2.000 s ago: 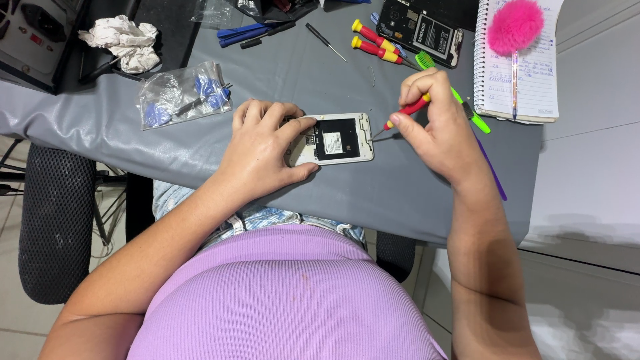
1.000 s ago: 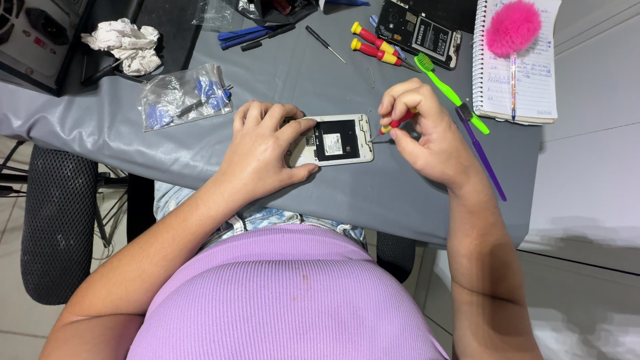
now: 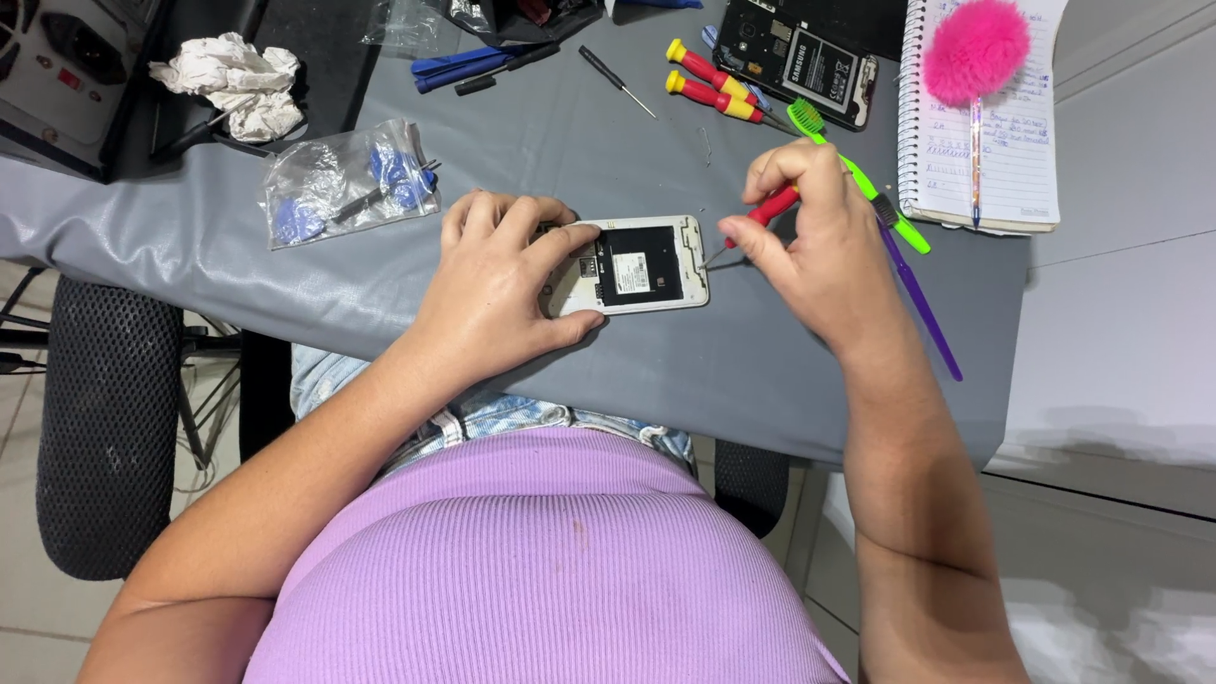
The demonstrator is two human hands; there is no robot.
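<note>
An opened smartphone with a white frame [image 3: 638, 264] lies on the grey-covered table, its dark battery bay bare and a label inside it. My left hand [image 3: 503, 275] holds the phone's left end, thumb at the lower edge and fingers along the upper one. In my right hand [image 3: 807, 228] is a screwdriver with a red handle [image 3: 774, 206], held aslant. Its thin shaft points down-left to the phone's right end, and the tip is at or very near the edge there; whether it touches cannot be told.
Behind lie two red-and-yellow screwdrivers [image 3: 712, 84], a black screwdriver [image 3: 617, 81] and another opened phone [image 3: 798, 62]. Green [image 3: 858, 176] and purple [image 3: 920, 299] brushes lie beyond my right hand, beside a spiral notebook [image 3: 1021, 152]. A plastic bag [image 3: 351, 185] with blue pieces is at left.
My right hand has shifted and changed its hold on the screwdriver, whose handle shows more now than one second ago. My left hand and the phone have stayed in place.
</note>
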